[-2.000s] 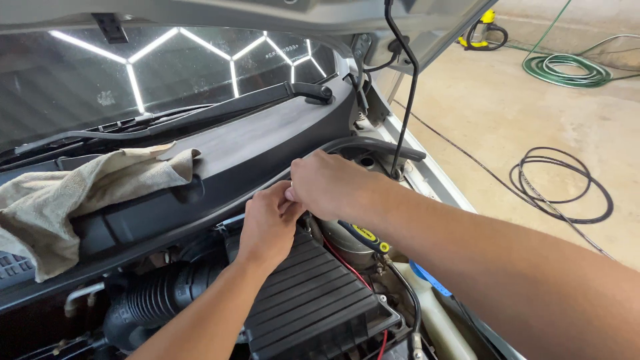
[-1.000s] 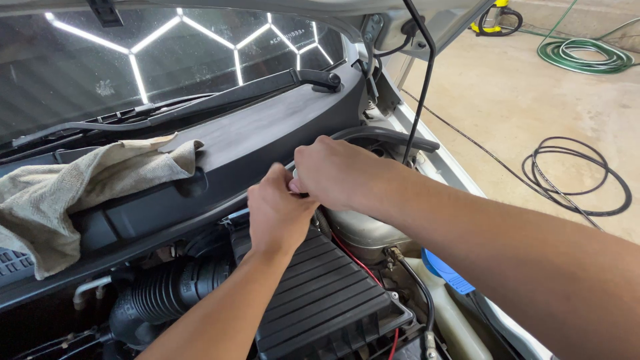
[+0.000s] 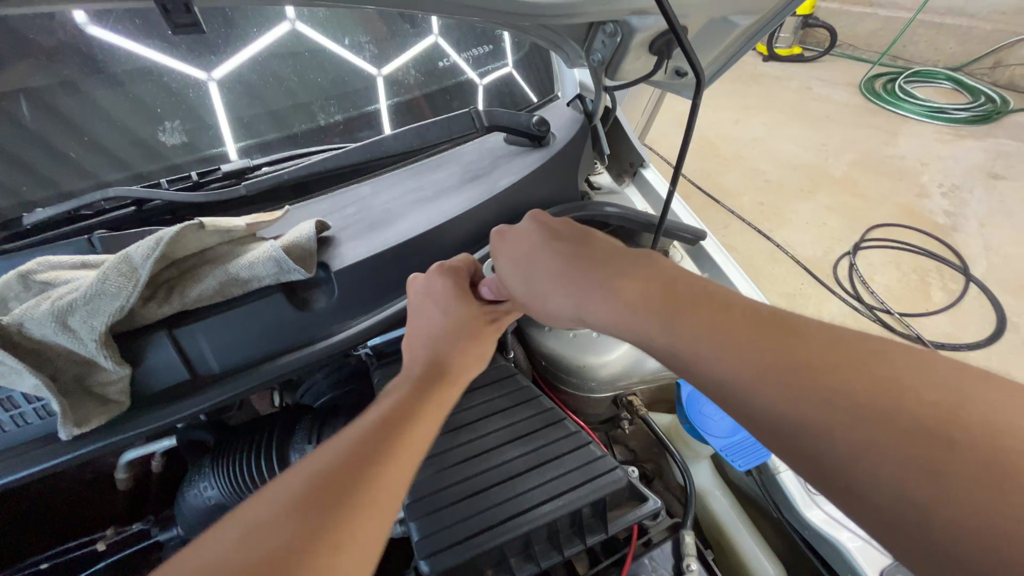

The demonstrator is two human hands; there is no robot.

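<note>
My left hand point(image 3: 452, 316) and my right hand point(image 3: 552, 268) meet over the rear edge of the engine bay, beside the black plastic cowl point(image 3: 448, 200). Their fingers are curled together around a small pale, rounded piece point(image 3: 488, 270), mostly covered by the fingers; what it is I cannot tell. Which hand grips it is not plain. Just below the hands lies the ribbed black air filter housing point(image 3: 512, 472), with the metal strut tower point(image 3: 592, 360) to its right. A black rubber seal point(image 3: 632, 218) runs out to the right from behind my right hand.
A grey cloth point(image 3: 160, 288) lies over the cowl at left. The hood prop rod point(image 3: 680, 136) stands right of my hands. A blue reservoir cap point(image 3: 720, 428) sits under my right forearm. A wiper arm point(image 3: 320, 164), black cable point(image 3: 920, 280) and green hose point(image 3: 932, 96) are farther out.
A yellow and black item seen under my right wrist two seconds ago no longer shows. Both hands remain together near the cowl edge.
</note>
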